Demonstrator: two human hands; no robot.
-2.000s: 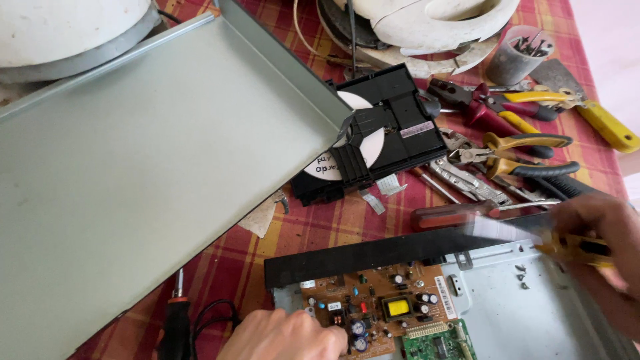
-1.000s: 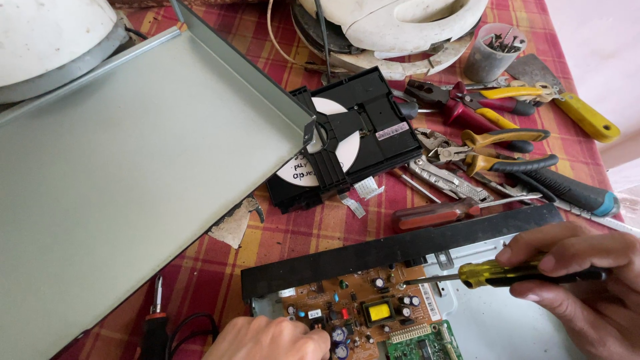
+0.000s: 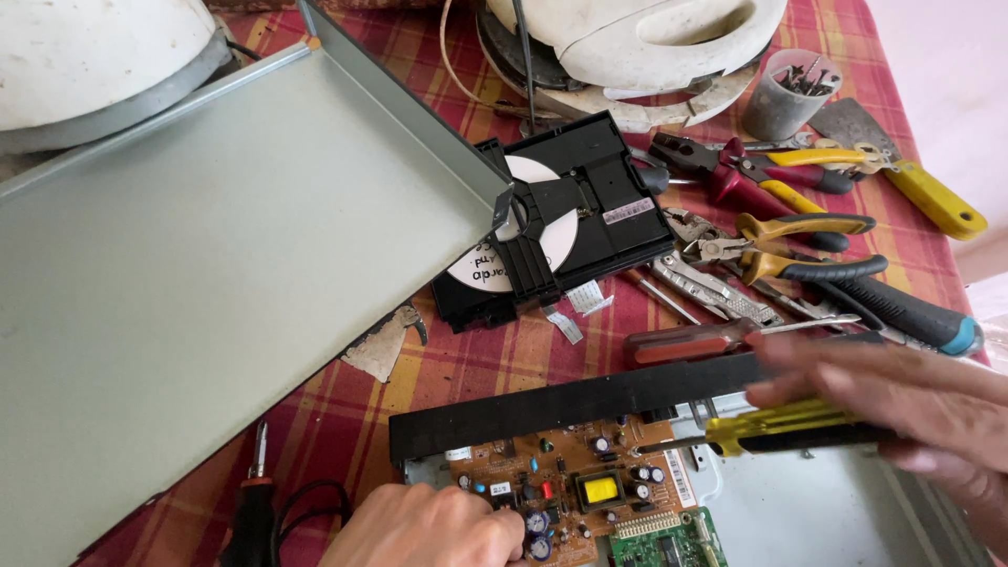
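Observation:
My right hand (image 3: 898,409), partly blurred, holds a yellow and black screwdriver (image 3: 780,429) lying nearly level between thumb and fingers. The tip of its shaft is at the upper right part of a brown circuit board (image 3: 579,472). That board sits in an open metal chassis (image 3: 795,504) with a black front panel (image 3: 567,409). My left hand (image 3: 429,528) rests, fingers curled, on the board's left part; what its fingertips touch is hidden. A green circuit board (image 3: 661,543) adjoins the brown one at the bottom edge.
A large metal cover (image 3: 205,244) fills the left, overlapping a black disc drive (image 3: 606,189). Pliers (image 3: 811,244), a red-handled screwdriver (image 3: 685,342), a scraper (image 3: 937,197) and a cup of screws (image 3: 791,94) lie or stand at the right. A black-handled tool (image 3: 252,504) lies left of my left hand.
My right hand has brought the yellow screwdriver leftward from the chassis's right side to the brown board, and its fingers have since straightened. My left hand stays at the board.

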